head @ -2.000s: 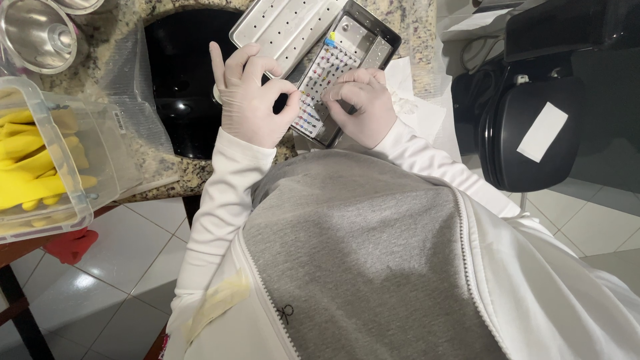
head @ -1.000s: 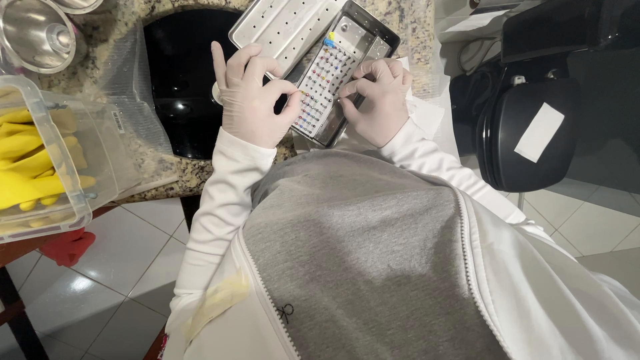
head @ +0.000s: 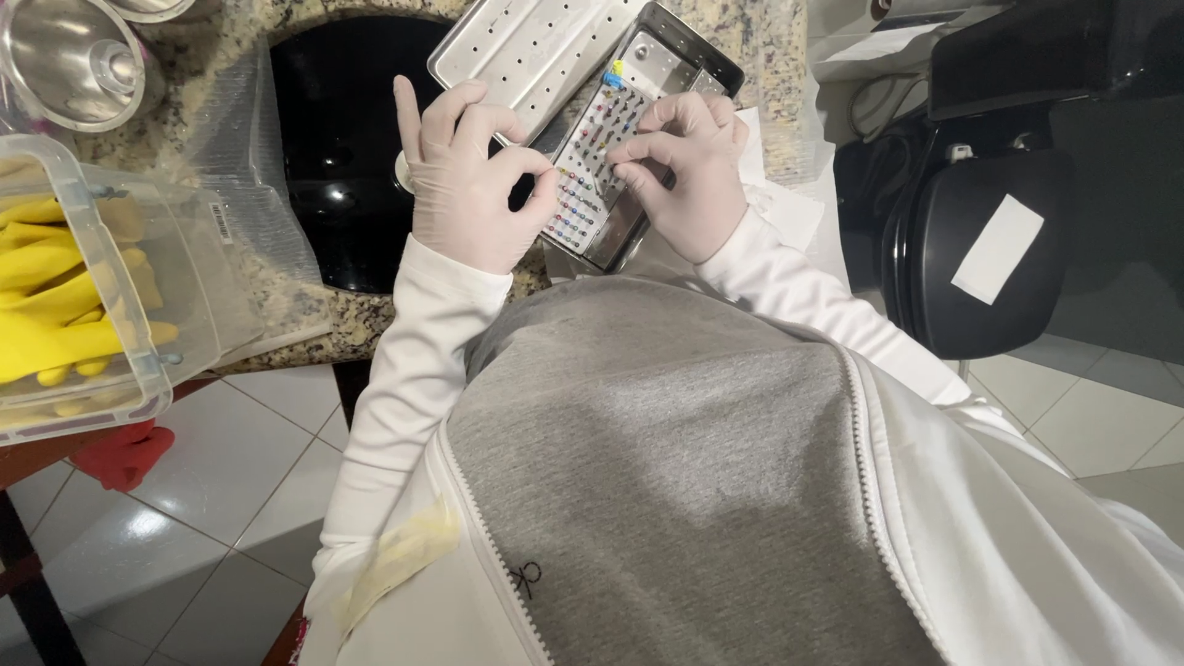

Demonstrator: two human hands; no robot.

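Note:
A perforated metal block with rows of small colour-ended dental files or burs (head: 575, 211) sits inside a metal instrument box (head: 714, 57) on the granite counter. My left hand (head: 476, 176), in a pale latex glove, is at the block's left edge, thumb and index fingertips together; whether something small is between them cannot be told. My right hand (head: 689, 171), gloved too, is over the block's right side, thumb and index close together at the rows; their tips may hold a tiny piece, too small to tell. A blue and yellow piece (head: 614, 74) stands at the block's far end.
A perforated metal lid (head: 527, 46) lies left of the box, partly over a black sink basin (head: 347, 120). Metal bowls (head: 69, 65) and a clear plastic bin (head: 153, 324) holding yellow rubber gloves (head: 55, 296) are at left. White paper (head: 786, 208) lies right of the box.
My right hand has moved off the box's right side, back over the rows of the block. My left hand has stayed in nearly the same place.

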